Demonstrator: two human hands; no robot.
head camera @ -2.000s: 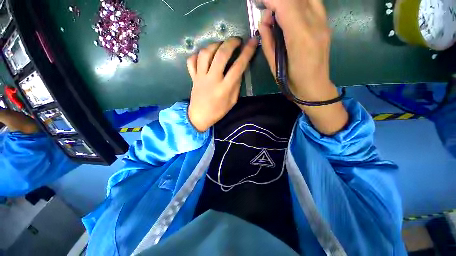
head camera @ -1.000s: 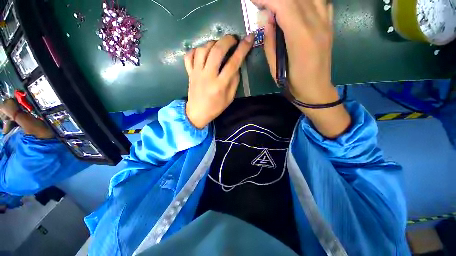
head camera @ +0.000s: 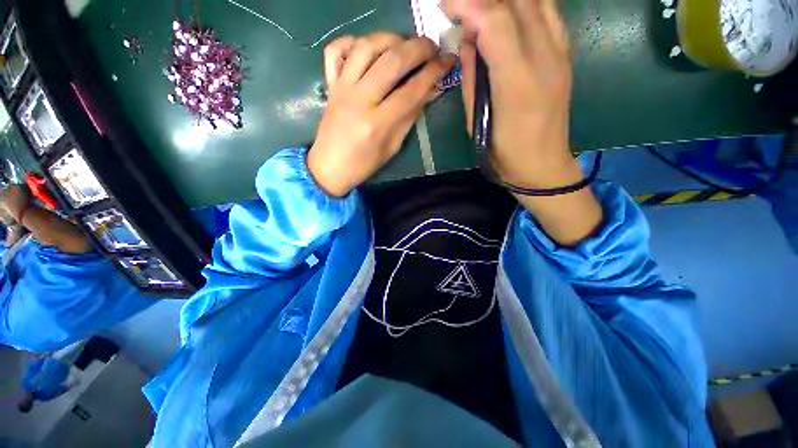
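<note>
A phone housing (head camera: 429, 19) lies on the dark green mat at the top centre, with a pink-red rim, a white area and a blue-purple patterned near end. My left hand (head camera: 372, 105) is at its near left side, fingers bent, fingertips on the near end. My right hand (head camera: 525, 96) is over its right side, with the black soldering iron (head camera: 482, 105) tucked in the palm and its cable at the wrist. The iron's tip is hidden. Whether the right fingertips pinch a small part cannot be told.
A maroon and white pile of small components (head camera: 206, 74) lies on the mat at left. Thin solder wire (head camera: 343, 26) lies beyond my left hand. A yellow-green tub (head camera: 700, 31) with white bits is at upper right. A black phone tray (head camera: 131, 166) runs down the left, beside another person's arm (head camera: 57, 229).
My left hand has risen and curled its fingers more at the phone's near end. My right hand has shifted slightly at the phone. The view has shifted a little.
</note>
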